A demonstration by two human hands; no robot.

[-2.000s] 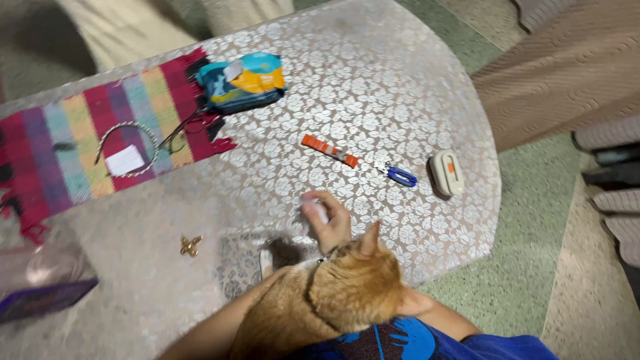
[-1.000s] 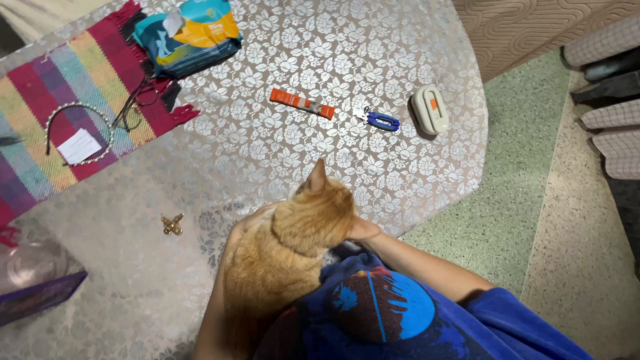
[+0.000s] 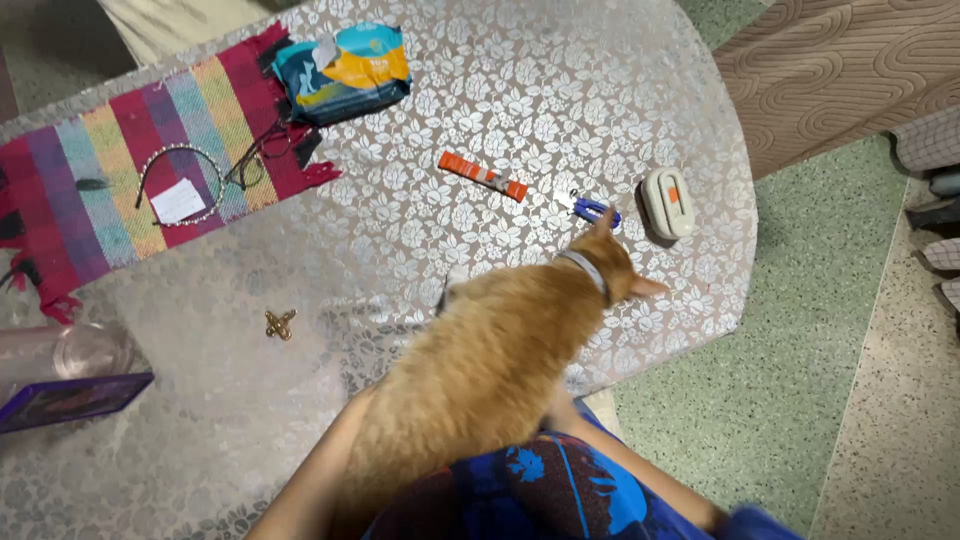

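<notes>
An orange cat point(image 3: 480, 352) with a pale collar point(image 3: 586, 270) stretches over the table edge, its head turned toward the right. My left forearm runs up along the cat's left side, and its hand is hidden beneath the body. On the other side, my right hand point(image 3: 559, 412) is blurred and partly covered, touching or close to the cat's flank. Beyond the cat's head lie blue-handled pet nail clippers point(image 3: 596, 212), with a cream oval pet brush point(image 3: 667, 202) to their right. An orange stick sachet point(image 3: 482, 176) lies further left.
A teal and yellow wipes pack point(image 3: 345, 75) rests partly on a striped woven runner point(image 3: 135, 127). Near it are a beaded headband point(image 3: 217, 169), a paper slip point(image 3: 178, 201) and eyeglasses point(image 3: 259, 156). A gold-coloured ornament point(image 3: 279, 324) and purple-edged frame point(image 3: 75, 401) are at left.
The cat has leaned forward and right over the table, its head now beside the clippers. My left hand, seen in front of the cat two seconds ago, is now hidden.
</notes>
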